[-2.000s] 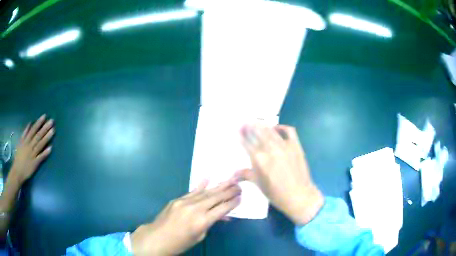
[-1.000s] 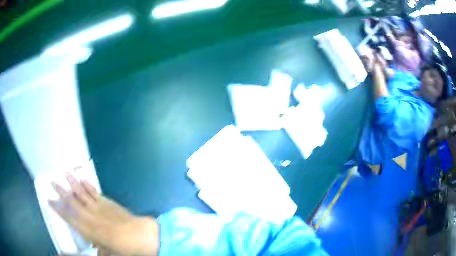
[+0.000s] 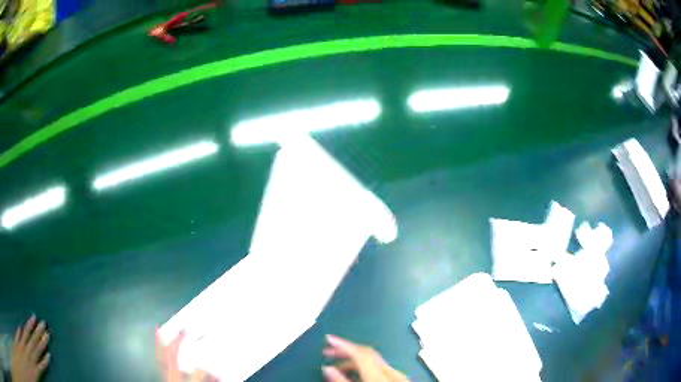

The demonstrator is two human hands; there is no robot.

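The open white gift box (image 3: 254, 321) lies slanted on the dark green table, its long lid (image 3: 310, 209) spread away from me and ending in a rounded flap. My left hand (image 3: 178, 359) is at the near left end of the box with its fingers on the edge, cut off by the frame bottom. My right hand (image 3: 362, 361) is to the right of the box, apart from it, fingers spread and empty. Detail inside the box is washed out white.
A stack of white insert blanks (image 3: 478, 328) lies at right, with loose folded card pieces (image 3: 523, 250) beyond it. A white block (image 3: 641, 183) is at far right. Another person's hand (image 3: 30, 351) rests at far left. The green conveyor has a bright line (image 3: 299, 54).
The view has swung back left from the right side. The box now lies slanted instead of straight. My right hand has come off the box, and my left hand shows at its near end.
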